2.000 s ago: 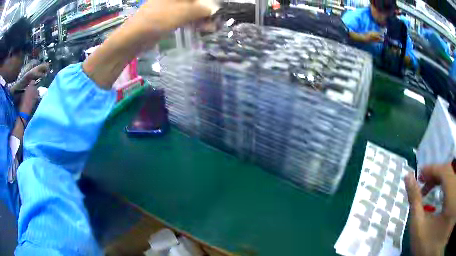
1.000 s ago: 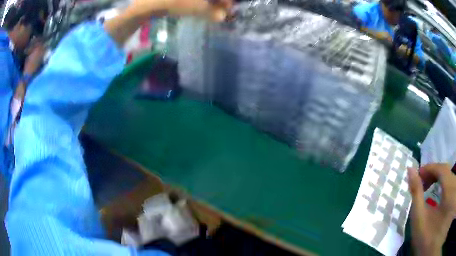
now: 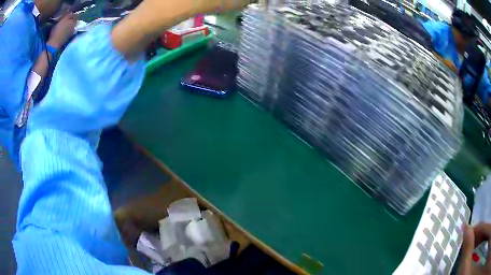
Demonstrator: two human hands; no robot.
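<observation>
A tall stack of clear blister trays (image 3: 344, 107) stands on the green mat, its top tray full of small black, silver and white parts. My left arm reaches over the tray stack's far left corner; my left hand (image 3: 231, 4) is cut off by the top edge, so its fingers and anything in them are hidden. My right hand (image 3: 476, 248) is at the lower right edge, mostly cut off, beside a white sheet with rows of grey adhesive pads (image 3: 439, 231). Whether it grips the sheet is unclear.
A dark smartphone (image 3: 212, 71) lies left of the stack, near a green bin (image 3: 177, 52) and a red-and-white item (image 3: 186, 35). Crumpled white paper (image 3: 188, 231) lies in a box below the wooden bench edge (image 3: 215, 210). People in blue smocks sit at left (image 3: 19, 70) and upper right (image 3: 439, 40).
The view has swung, so the stack and phone sit further right in the picture and the paper box shows more. My left hand has gone to the top edge; my right hand is more cut off.
</observation>
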